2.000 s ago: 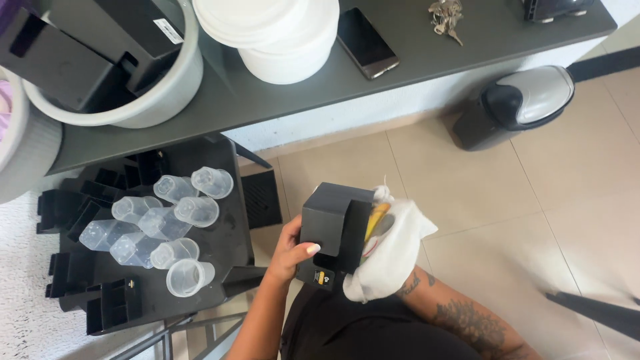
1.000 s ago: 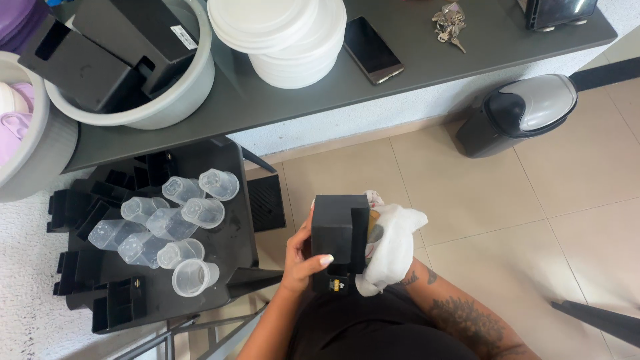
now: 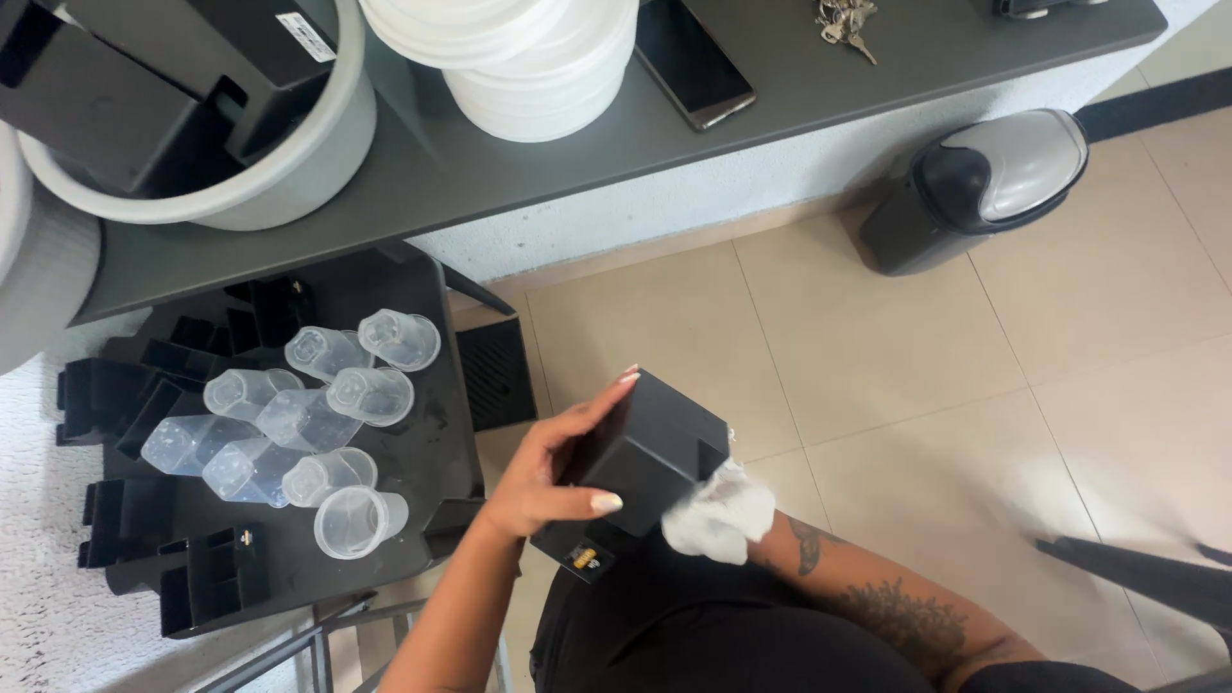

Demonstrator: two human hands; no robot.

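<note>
My left hand (image 3: 568,472) grips a black plastic box-shaped holder (image 3: 650,448) by its left side, thumb across the near face. A flap with a small printed label sticks out at the holder's lower end. A white cloth (image 3: 722,515) lies against the right side of the holder. My right hand is hidden behind the cloth and holder; only the tattooed forearm shows, leading up to them. Left of my hands, several clear plastic cups (image 3: 361,520) lie on a black chair seat (image 3: 423,423), with black plastic holders (image 3: 217,577) around them.
Above runs a dark grey counter (image 3: 414,183) with a white tub (image 3: 318,173) of black parts, stacked white lids (image 3: 539,96), a smartphone (image 3: 698,67) and keys (image 3: 847,24). A swing-lid bin (image 3: 962,192) stands by the wall. Dark furniture legs (image 3: 1136,577) reach in at right.
The black holder has been tilted and turned in my left hand. The cloth has shifted toward the holder's lower right, and the yellow thing seen beside it two seconds ago is out of sight.
</note>
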